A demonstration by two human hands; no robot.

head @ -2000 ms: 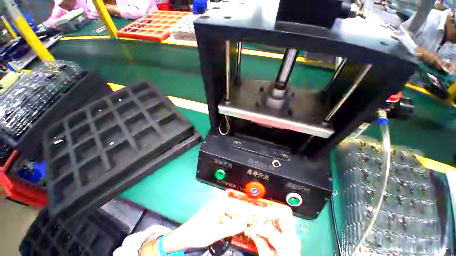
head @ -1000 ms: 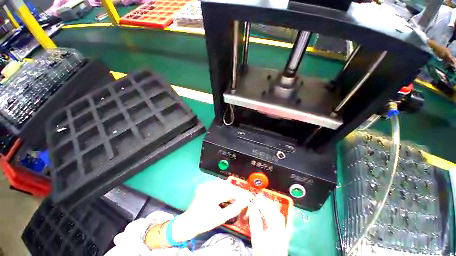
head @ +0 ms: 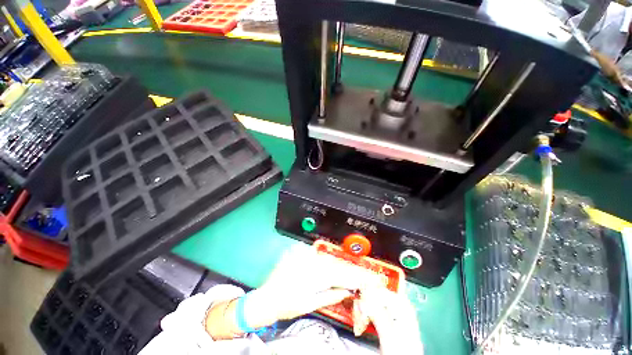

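Note:
The shallow red-orange parts tray (head: 393, 272) lies in front of the press, partly covered by my hands. My left hand (head: 298, 281), with a blue band at the wrist, is over the tray's left part. My right hand (head: 384, 312) is over its right part. Both hands are overexposed. Their fingertips meet over the tray at a tiny dark piece (head: 356, 294); which hand grips it I cannot tell. The black press (head: 371, 222) stands behind, its silvery ram plate (head: 388, 147) raised above the base.
A black foam tray (head: 159, 180) lies left of the press, a darker grid tray (head: 90, 312) below it. Clear blister trays (head: 547, 270) and an air hose (head: 537, 249) are at right. More clear trays (head: 48, 118) are far left. A red emergency button (head: 357, 245) faces my hands.
The view has shifted slightly. My hands remain over the red tray; my fingertips have come together lower and slightly to the right, where a tiny dark piece now shows.

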